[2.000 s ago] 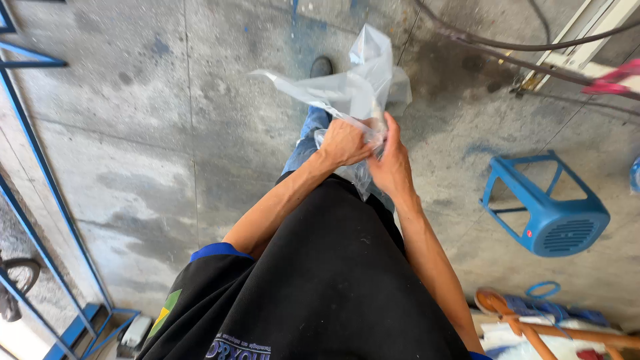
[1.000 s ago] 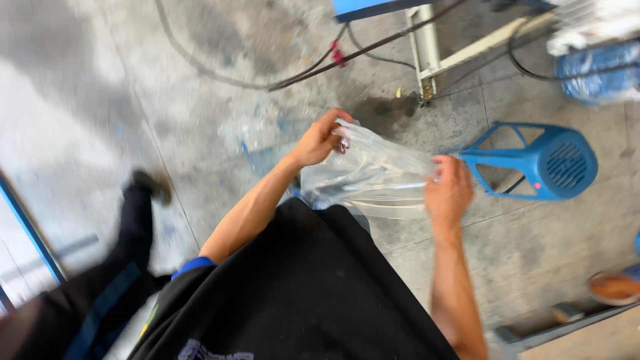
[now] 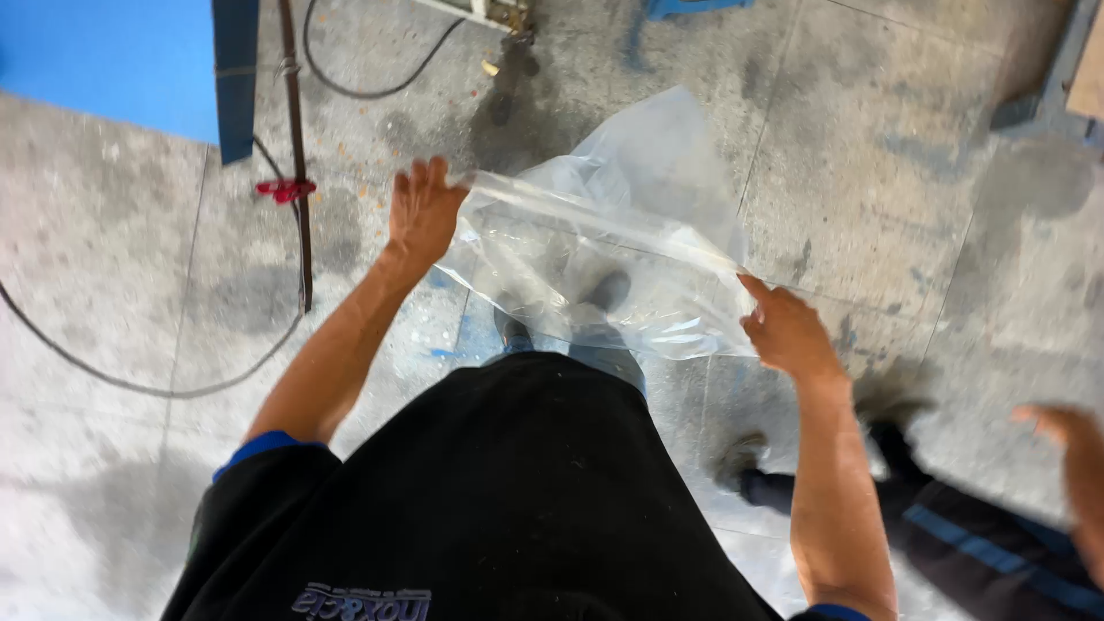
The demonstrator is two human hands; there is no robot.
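A clear plastic bag [image 3: 604,250] is stretched wide over my feet, its upper edge taut between my two hands. My left hand [image 3: 427,207] grips the edge at the left end, fingers pointing away from me. At the other end my right hand [image 3: 789,332] pinches the plastic between thumb and index finger. Part of the bag flares out beyond the taut edge. My shoes and jeans show through and below the film.
Another person's dark trousers [image 3: 992,535] and hand [image 3: 1061,431] are close at the lower right. A blue panel [image 3: 112,60] juts in at the upper left, beside a dark bar with a red clamp [image 3: 286,190]. A cable [image 3: 172,394] loops over the concrete floor.
The bag was bunched between my close hands; they have moved apart and it is now spread wide. The view has turned a lot. The other person is now at the right.
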